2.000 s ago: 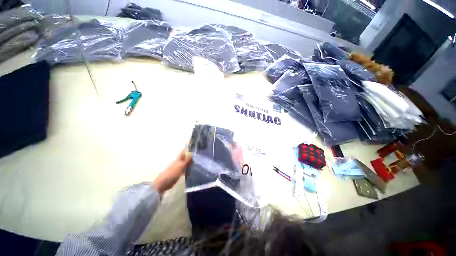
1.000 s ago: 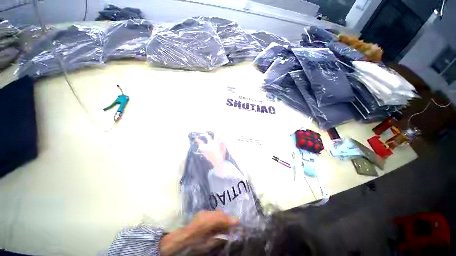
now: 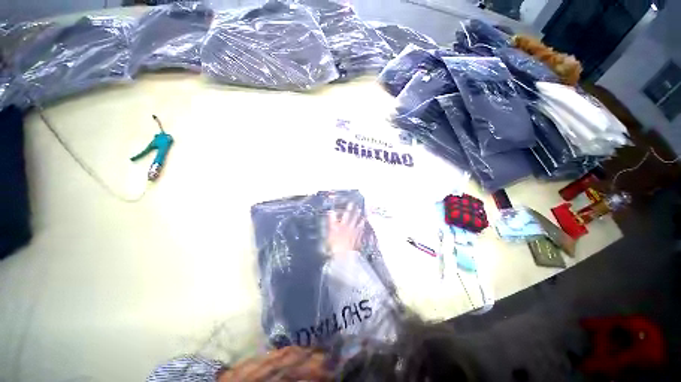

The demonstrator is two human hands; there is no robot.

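A folded dark garment (image 3: 291, 246) lies inside a clear printed poly bag (image 3: 347, 317) on the table in front of me. My right hand (image 3: 345, 230) is inside the bag, seen through the plastic, flat on the garment with fingers apart. Its pale sleeve runs back towards the bag's near end. My left hand (image 3: 276, 364) is at the bottom edge of the picture, blurred and partly cut off, closed on the bag's near edge. Dark blurred strands hide the bag's near right corner.
Empty printed bags (image 3: 373, 153) lie beyond. The teal air gun (image 3: 158, 149) is at left, bagged garments (image 3: 485, 112) at right. A red-black checked pouch (image 3: 465, 213), pen (image 3: 422, 247) and red holder (image 3: 570, 220) lie right. Wrapped bundles (image 3: 269, 48) line the far edge.
The garment, narrow and held up at first, now lies spread flat in the bag. My right hand has pushed inside over it. My left hand has moved down to the bag's near edge.
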